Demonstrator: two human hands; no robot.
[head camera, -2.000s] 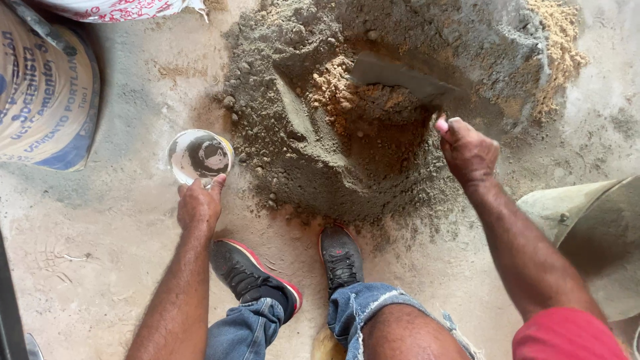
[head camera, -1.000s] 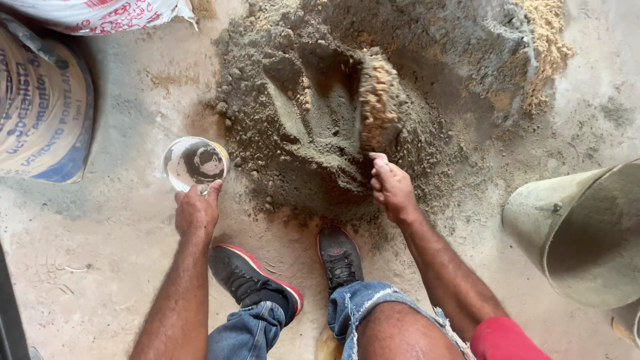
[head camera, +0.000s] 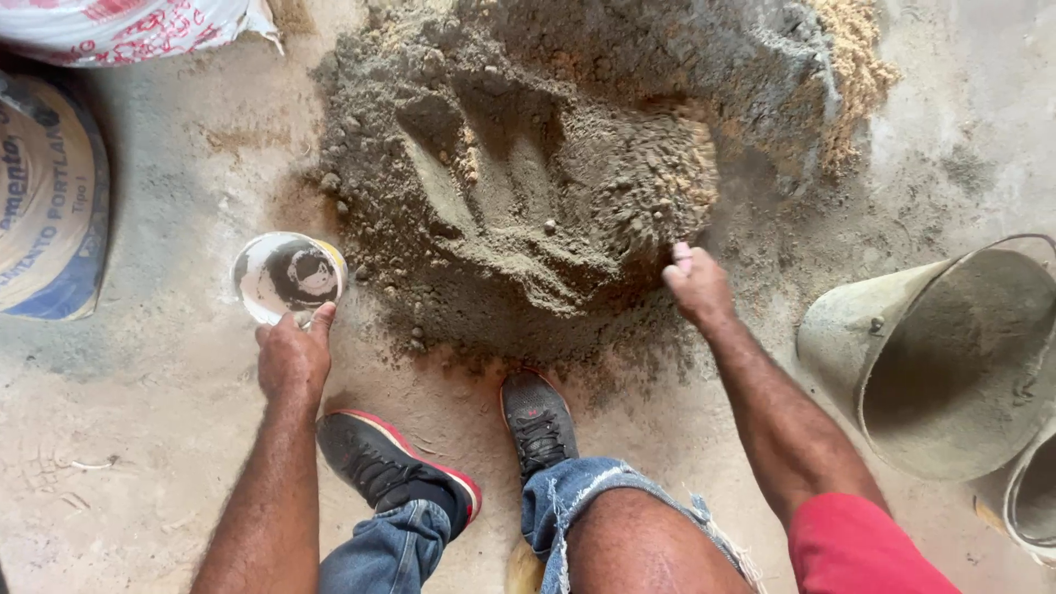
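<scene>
My left hand (head camera: 295, 355) grips the near rim of a small white plastic tub (head camera: 256, 305), its thumb at the edge. Grey residue coats part of the tub's inside. The tub is just left of a mound of grey cement and sand mix (head camera: 495, 214), which has deep grooves scooped in it. At the mound's right side my right hand (head camera: 701, 285) is closed on the handle of a tool, seemingly a trowel, with a pinkish part showing by the fingers. Loose mix, blurred by motion, lies just beyond that hand and hides the blade.
Two buckets lie at the right, a large one (head camera: 879, 355) tipped with its mouth facing right and a smaller one (head camera: 1019, 503) partly in view. At the left are a Portland cement bag (head camera: 49, 206) and a white sack (head camera: 157, 29). My shoes (head camera: 540, 425) stand close to the mound's near edge.
My right hand moved left and nearer to me with a load of mix, then back to the right. The grooves in the mound have changed shape. My left hand stays on the tub.
</scene>
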